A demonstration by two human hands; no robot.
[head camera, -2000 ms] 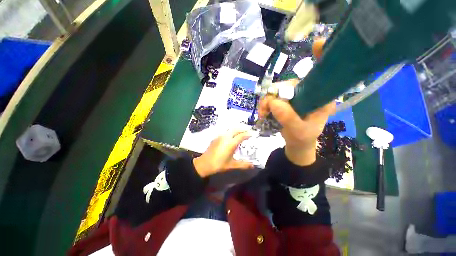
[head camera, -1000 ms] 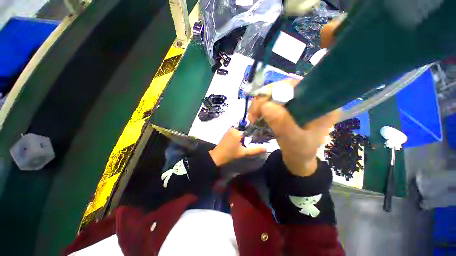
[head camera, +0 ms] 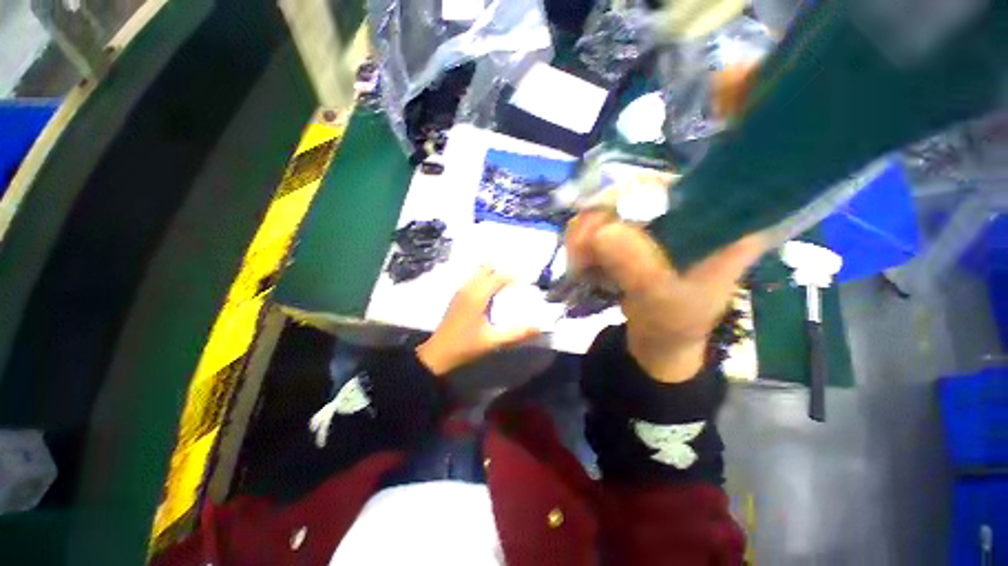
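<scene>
My left hand (head camera: 470, 328) lies at the front of the white board (head camera: 387, 296), with thumb and fingers around a white plastic unit (head camera: 511, 310), partly hidden and washed out. My right hand (head camera: 652, 282) is closed around the nose of a hanging power tool (head camera: 619, 197), to the right of the unit. The tool's large green body (head camera: 807, 122) is blurred near the camera. Small black parts stand in rows on a blue tray (head camera: 503, 168) behind my hands. Larger black parts (head camera: 418, 250) lie at the left. The tool's tip is blurred.
A green conveyor belt (head camera: 166, 254) with yellow-black edge tape (head camera: 252, 293) runs at the left, with a pale unit (head camera: 24, 470) at its edge. Clear bags (head camera: 486, 50) lie behind. A mallet (head camera: 815, 321) and a blue bin (head camera: 873, 227) are at the right. Someone's blurred hand (head camera: 735, 88) shows at the back.
The view has shifted. The tool nose has moved from above my left hand's fingertips to the right, apart from the unit. The pale unit on the belt has moved toward the lower left.
</scene>
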